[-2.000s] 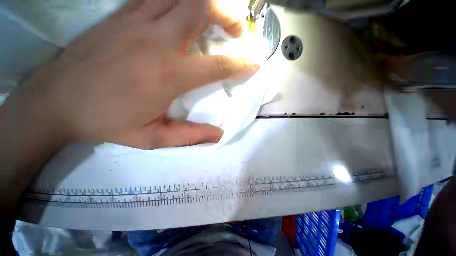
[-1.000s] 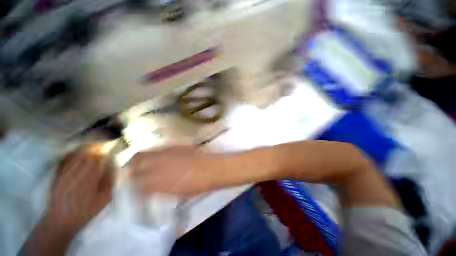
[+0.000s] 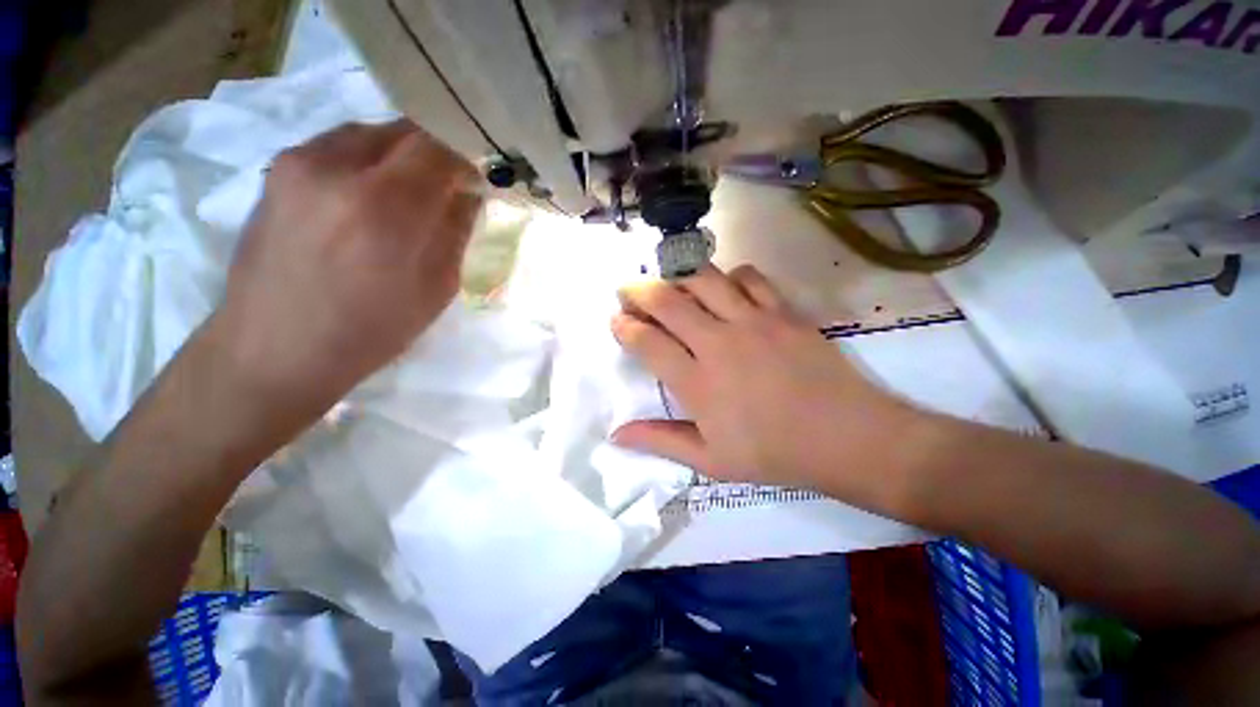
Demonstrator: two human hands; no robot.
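A white garment piece [image 3: 470,511] lies gathered left of and below the needle area and hangs over the table's front edge. My left hand [image 3: 362,228] is left of the presser foot [image 3: 619,207], fingers closed on the fabric; its fingertips are partly hidden. My right hand [image 3: 732,373] lies palm down, fingers spread, on the fabric's right edge just below the ribbed knob [image 3: 683,252]; I cannot tell whether it pinches the cloth. Bright light washes out the cloth near the foot.
Shears with brass looped handles [image 3: 905,187] lie right of the needle. A flat white strip [image 3: 1064,332] lies under them. The sewing machine head [image 3: 857,49] spans the top. Blue baskets [image 3: 984,608] stand below the table. A brown board [image 3: 55,180] is at left.
The view has steadied and shifted back over the needle area. My left hand is now left of the foot, and my right hand lies on the fabric below the knob.
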